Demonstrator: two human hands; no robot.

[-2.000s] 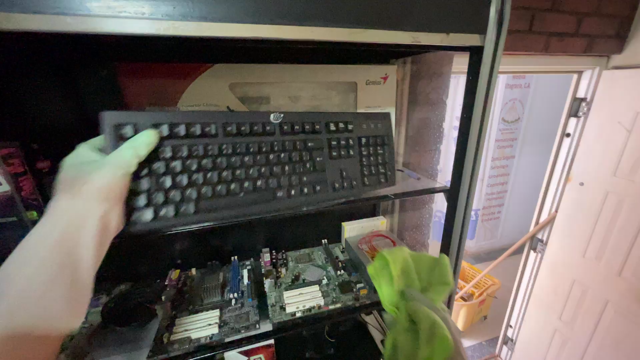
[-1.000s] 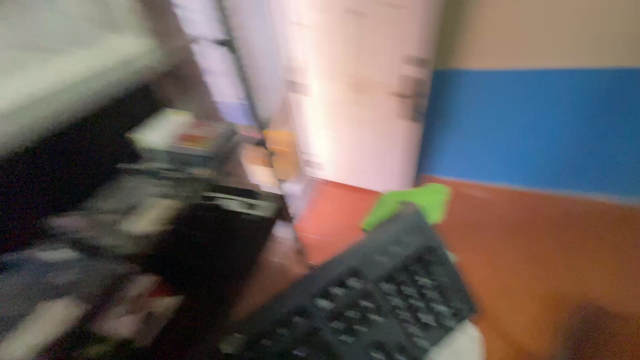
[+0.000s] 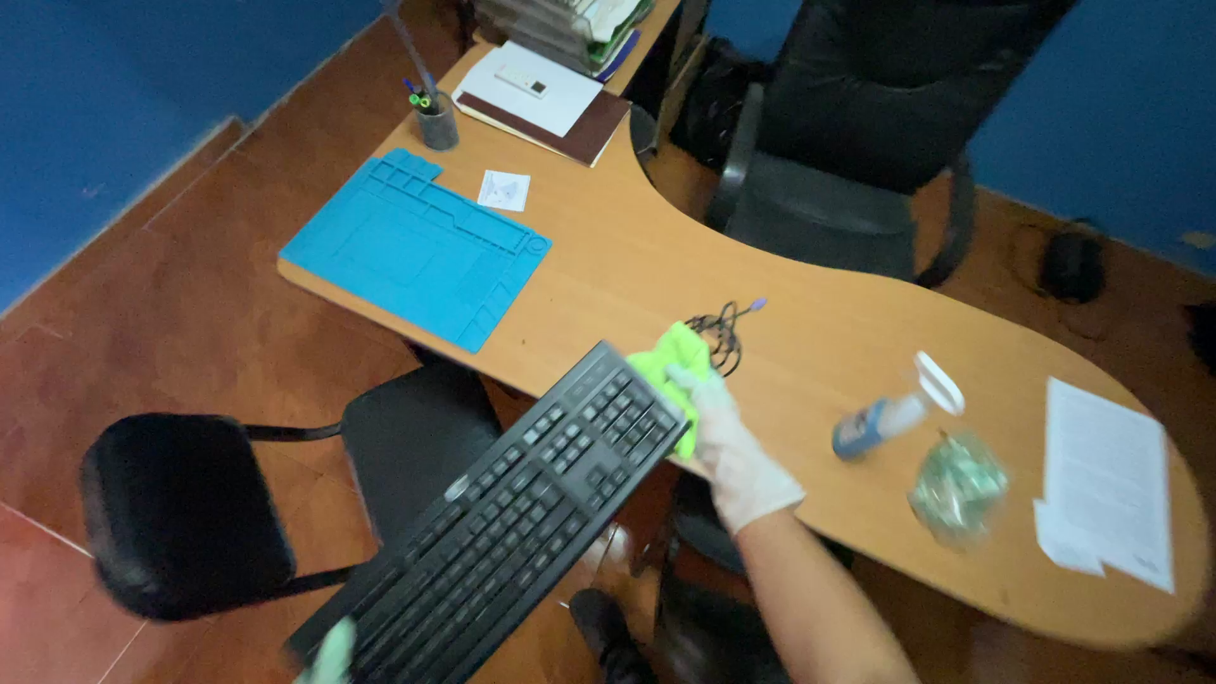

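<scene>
A black computer keyboard (image 3: pixel 532 503) is held tilted over the near edge of the wooden desk (image 3: pixel 608 294). At its lower left end my left hand (image 3: pixel 332 655), gloved, grips it and shows only in part. My right hand (image 3: pixel 727 437), in a whitish glove, holds a bright green cloth (image 3: pixel 679 366) against the keyboard's far end. Beyond the cloth a coiled black cable (image 3: pixel 724 337) with a purple plug lies on the desk. To the right are a spray bottle (image 3: pixel 883 418) with a white head and a clear plastic bag (image 3: pixel 958 486) with greenish contents.
A blue silicone work mat (image 3: pixel 418 247), a pen cup (image 3: pixel 437 123), folders with a white device (image 3: pixel 521 84) and printed papers (image 3: pixel 1107 484) lie on the desk. A black office chair (image 3: pixel 836 190) stands behind it, another black chair (image 3: pixel 190 513) on the near side.
The view has swung from the shelf of circuit boards, past a door, to the desk. The keyboard and green cloth have come along in my hands.
</scene>
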